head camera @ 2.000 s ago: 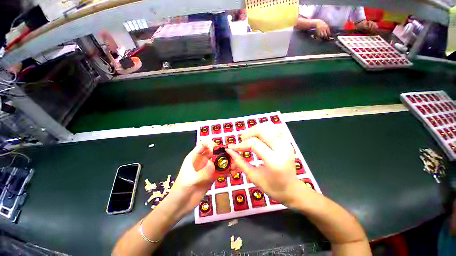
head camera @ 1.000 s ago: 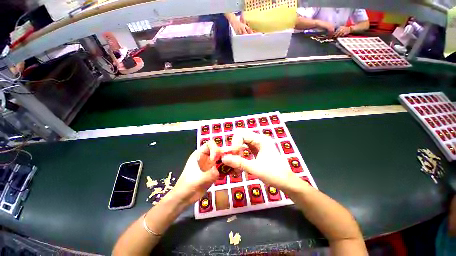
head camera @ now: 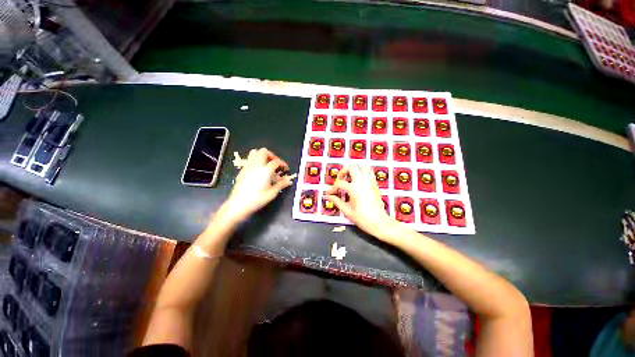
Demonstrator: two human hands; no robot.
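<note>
The white tray (head camera: 463,209) holds rows of red units with black rings and gold centres. My right hand (head camera: 362,199) is over the tray's near left part, its fingertips on a red unit (head camera: 330,204) in the second pocket of the nearest row. That pocket is filled. My left hand (head camera: 259,183) is just left of the tray, over the scrap pile (head camera: 239,161), which it mostly hides. A small cream scrap (head camera: 292,177) and a dark bit show at its fingertips. More cream scraps (head camera: 338,251) lie at the bench's near edge.
A smartphone (head camera: 206,156) lies left of my left hand. Dark-and-silver devices (head camera: 49,145) are at the far left. Clear blister trays (head camera: 52,279) are at the lower left. Another tray of red units (head camera: 609,43) is at the upper right. A scrap pile (head camera: 629,233) is at the right edge.
The view has tilted down. My hands have moved apart: the right has lowered the red unit into the formerly empty near-row pocket, and the left has moved off the tray towards the scraps.
</note>
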